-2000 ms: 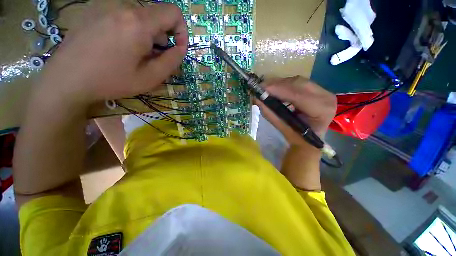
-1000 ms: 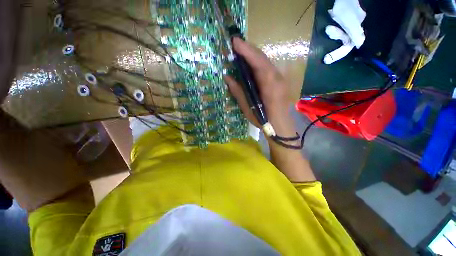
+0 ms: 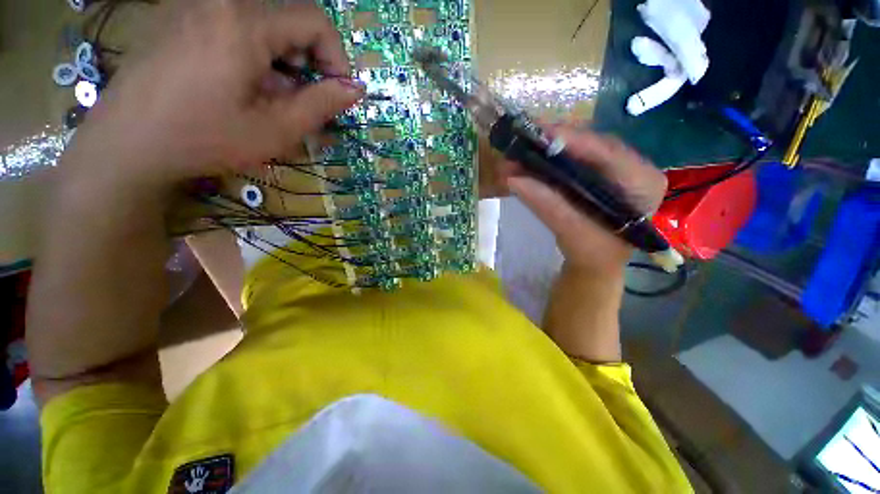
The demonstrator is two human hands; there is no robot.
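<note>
The green PCB panel (image 3: pixel 415 183) lies in front of me, its near end at my yellow clothing. Thin black lead wires (image 3: pixel 289 227) run off its left edge; white rings (image 3: pixel 253 196) show at some ends. My left hand (image 3: pixel 232 96), blurred, is above the panel's left edge, thumb and forefinger pinched on a thin dark wire (image 3: pixel 378 96). My right hand (image 3: pixel 589 193) holds the soldering iron (image 3: pixel 569 183) by its black handle, to the right of the panel. The iron's blurred tip is over the panel's upper part; I cannot tell if it touches.
More white rings (image 3: pixel 85 93) lie at the upper left on the film-covered cardboard (image 3: pixel 540 48). A crumpled white glove (image 3: pixel 673 48) and a blue-handled tool (image 3: pixel 745 125) are at the upper right. A red stool (image 3: pixel 709 212) and blue bins (image 3: pixel 844 256) are below the bench edge.
My left hand was out at the far left one second ago and is back over the panel's left edge. My right hand has moved right with the iron, now slanted more.
</note>
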